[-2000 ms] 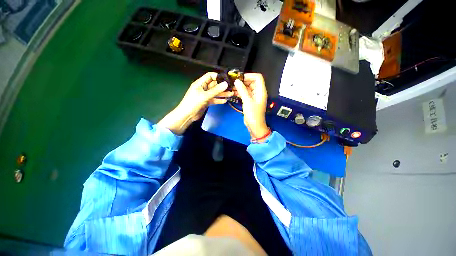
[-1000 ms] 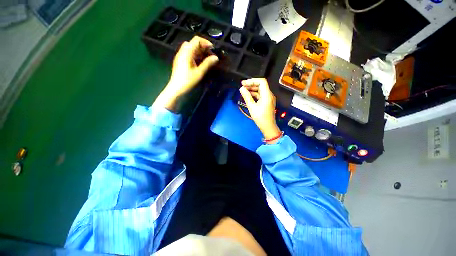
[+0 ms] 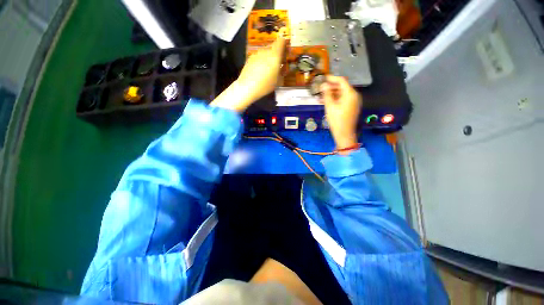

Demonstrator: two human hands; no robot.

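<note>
Three orange fixture nests (image 3: 266, 27) sit on a drilled silver-grey plate (image 3: 352, 68); the front right nest (image 3: 308, 59) holds a round metallic piece. My right hand (image 3: 342, 107) pinches a small round unit (image 3: 317, 85) at the front edge of that nest. My left hand (image 3: 260, 74) reaches over the front left nest and covers most of it; its fingertips are blurred and whatever they hold is hidden. The black parts tray (image 3: 149, 111) at the left holds several round units, one with a yellow-gold piece (image 3: 133, 93) and a silvery one (image 3: 170, 91) beside it.
The black-topped machine base with a blue front (image 3: 280, 123) carries displays, knobs and a red-lit button (image 3: 386, 118). Orange-brown cables (image 3: 304, 153) loop across its front. A white paper (image 3: 223, 18) and crumpled wipe (image 3: 374, 16) lie behind. A grey cabinet (image 3: 459, 161) stands right.
My left hand has left the tray and moved right to the nests. My right hand has moved to the front nest with a round unit. A silvery unit now shows in a near-row pocket. The view has turned.
</note>
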